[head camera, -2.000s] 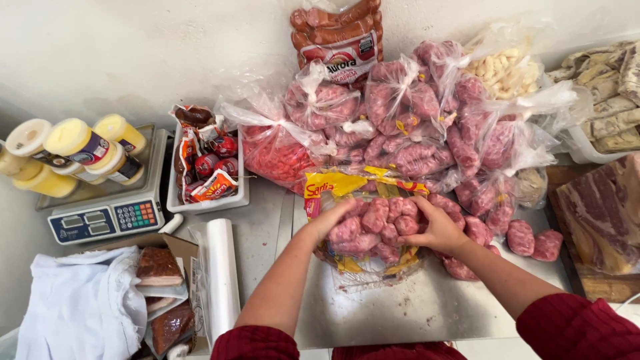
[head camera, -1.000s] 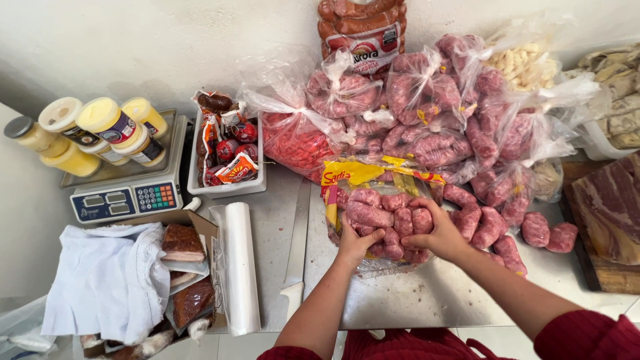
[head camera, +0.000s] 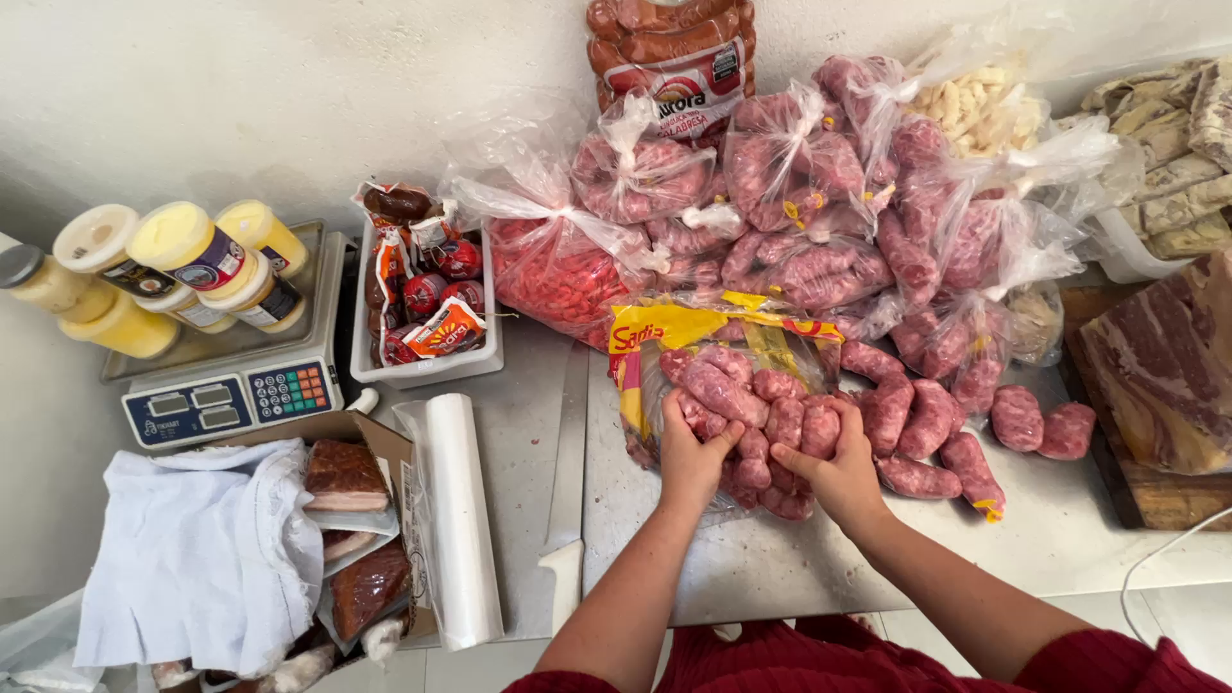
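A bunch of raw linked sausages (head camera: 760, 404) lies on an opened clear and yellow plastic package (head camera: 630, 385) on the metal table. My left hand (head camera: 693, 457) grips its left side, thumb on top. My right hand (head camera: 833, 472) grips the right side, with its thumb near my left thumb. The undersides of the fingers are partly hidden by the meat. Loose raw sausages (head camera: 929, 419) lie just right of my right hand. Tied clear bags of sausages (head camera: 808, 269) are piled behind the package.
A knife (head camera: 566, 568) lies left of my hands, beside a plastic roll (head camera: 462, 520). Further left are a digital scale (head camera: 231, 399) with jars, a box of meats under a white cloth (head camera: 207, 549), and a white tray (head camera: 433, 366). A wooden board (head camera: 1155, 496) holds meat at right.
Both hands have stayed around the sausage bunch and shifted their hold on it. The view has shifted.
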